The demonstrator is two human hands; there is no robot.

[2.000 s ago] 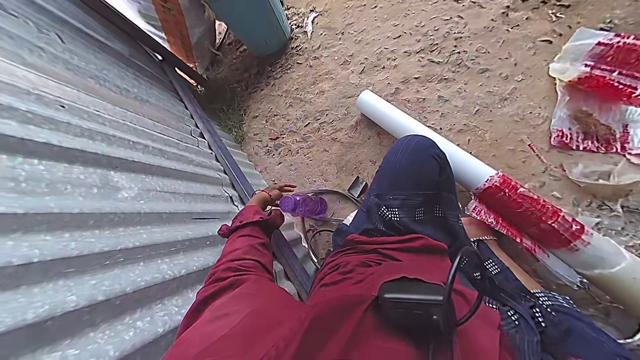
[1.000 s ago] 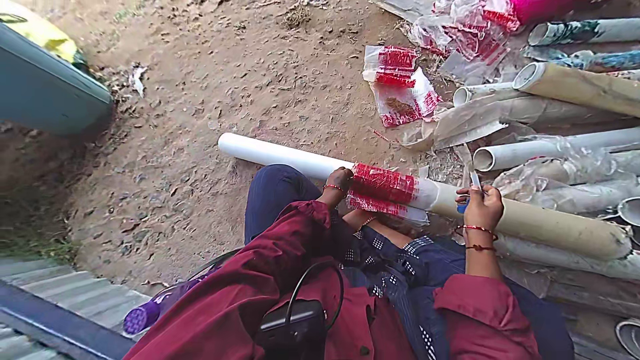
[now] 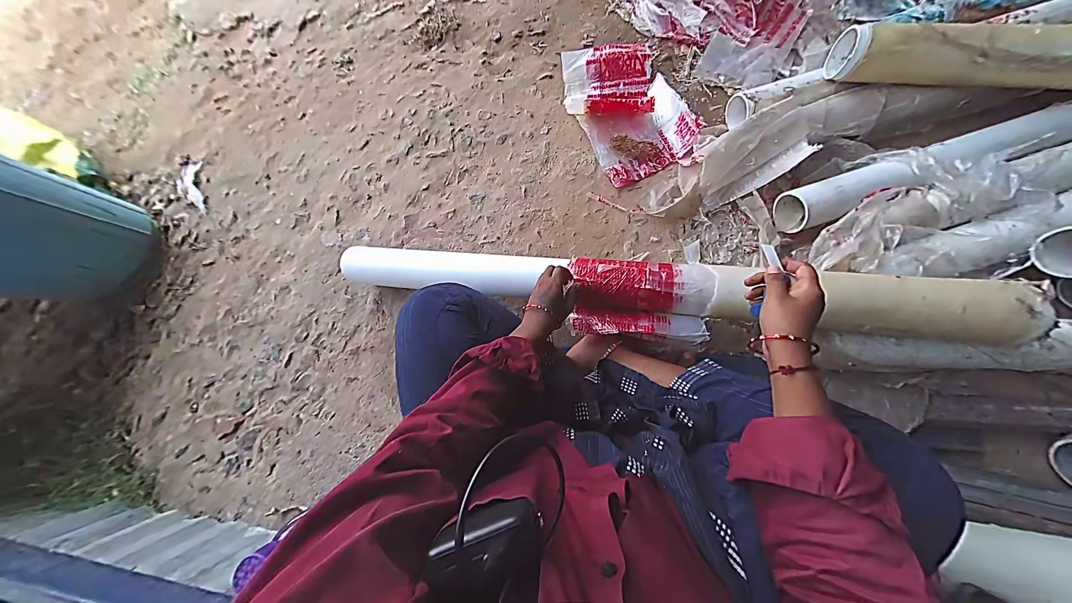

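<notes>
A long white roll (image 3: 452,270) lies across in front of my bent knees. Red-printed clear plastic film (image 3: 628,285) is around its middle, with a flap hanging on the near side; its right part is covered in beige wrapping (image 3: 921,308). My left hand (image 3: 553,297) has its fingers curled at the left edge of the film, against the roll. Held upright in my right hand (image 3: 787,301), over the beige part, is a small blade-like tool (image 3: 771,258) with a blue part low in the fist; its exact kind is unclear.
More pipes or tubes (image 3: 837,197), some in torn plastic, lie at the right. Red-printed plastic scraps (image 3: 624,117) are on the dirt beyond the roll. A grey-blue container (image 3: 67,230) stands at the left, corrugated metal sheet (image 3: 142,540) at the lower left.
Two seconds ago my left hand was by a purple bottle beside the metal sheet; now it is at the film on the roll. The view has swung right. Since one second ago both hands have hardly moved.
</notes>
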